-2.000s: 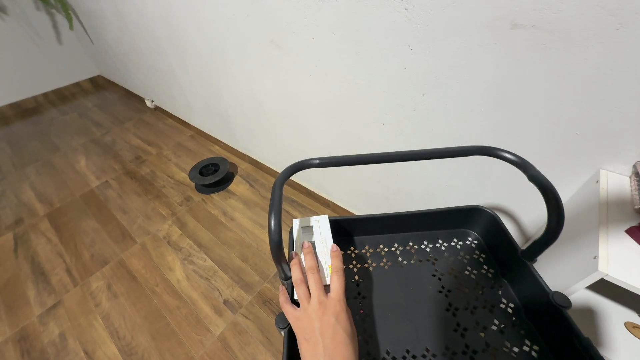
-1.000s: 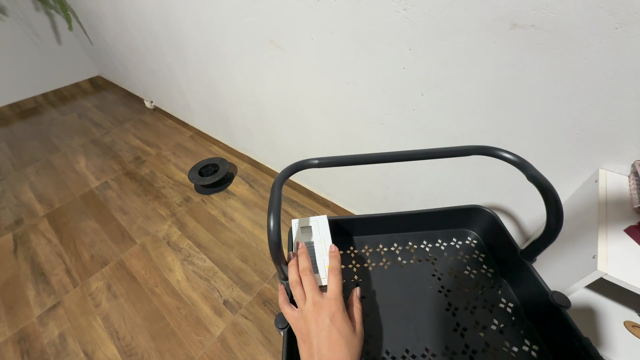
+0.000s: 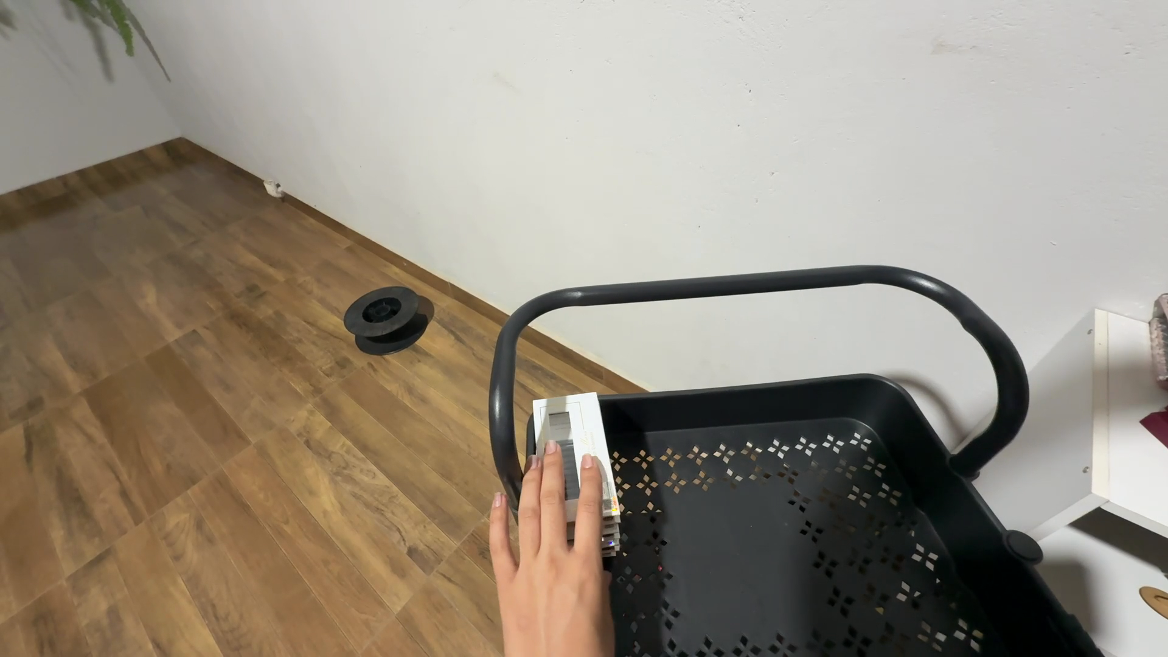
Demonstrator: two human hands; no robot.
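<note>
My left hand [image 3: 557, 570] reaches in from the bottom edge, back of the hand up. Its fingers are spread and lie on a stack of thin white packets or cards [image 3: 591, 424] with a grey printed strip. The thumb is hidden, as is the near part of the stack. The stack sits at the left back corner of a black plastic basket cart [image 3: 730, 529], just inside its curved tubular handle [image 3: 730, 288]. Small diamond-shaped holes pierce the cart's tray. My right hand is not in view.
An empty black spool [image 3: 381, 310] lies on the wood-look floor [image 3: 274, 493], left of the cart. Behind runs a white wall [image 3: 684, 164]. A white shelf unit [image 3: 1100, 411] stands close to the cart's right side. Green plant leaves [image 3: 119, 23] hang at the top left.
The thumb of my left hand, visible to the right of the stack one second ago, is now out of sight. The fingers have shifted slightly on the stack. The cart and spool have not moved.
</note>
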